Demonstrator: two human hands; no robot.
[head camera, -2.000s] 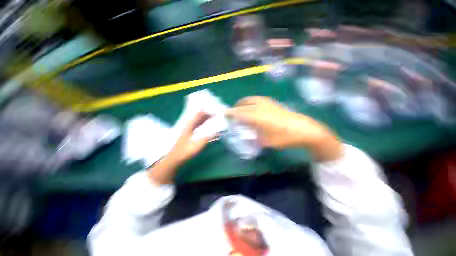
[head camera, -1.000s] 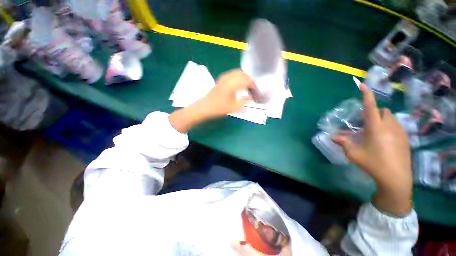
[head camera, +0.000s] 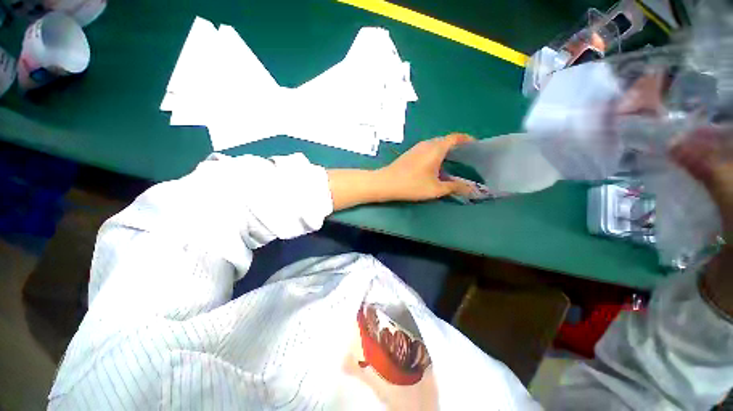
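My left hand (head camera: 414, 172) grips a formed paper sleeve (head camera: 514, 164) at its left end, over the bench right of the printed wraps (head camera: 285, 116). The wraps lie in a white bow-tie stack, plain side up. My right hand (head camera: 703, 164) is blurred near the right edge and holds a smartwatch display box (head camera: 575, 112). Its white base points left, close to the sleeve's open right end. Whether they touch is unclear. Clear, shiny plastic hangs below the right hand; blur hides whether it is a bag.
Nested sleeves (head camera: 56, 52) stand at the upper left. More boxed watches are at the upper right, and another box (head camera: 619, 210) lies below the held one. A yellow edge (head camera: 442, 32) crosses the green bench (head camera: 450, 88). A red packet (head camera: 595, 325) and brown carton (head camera: 514, 321) are below.
My left hand has moved right, off the wraps, with the sleeve. My right hand, earlier spread near a clear box, now holds a display box. The view has shifted, and the wraps appear larger.
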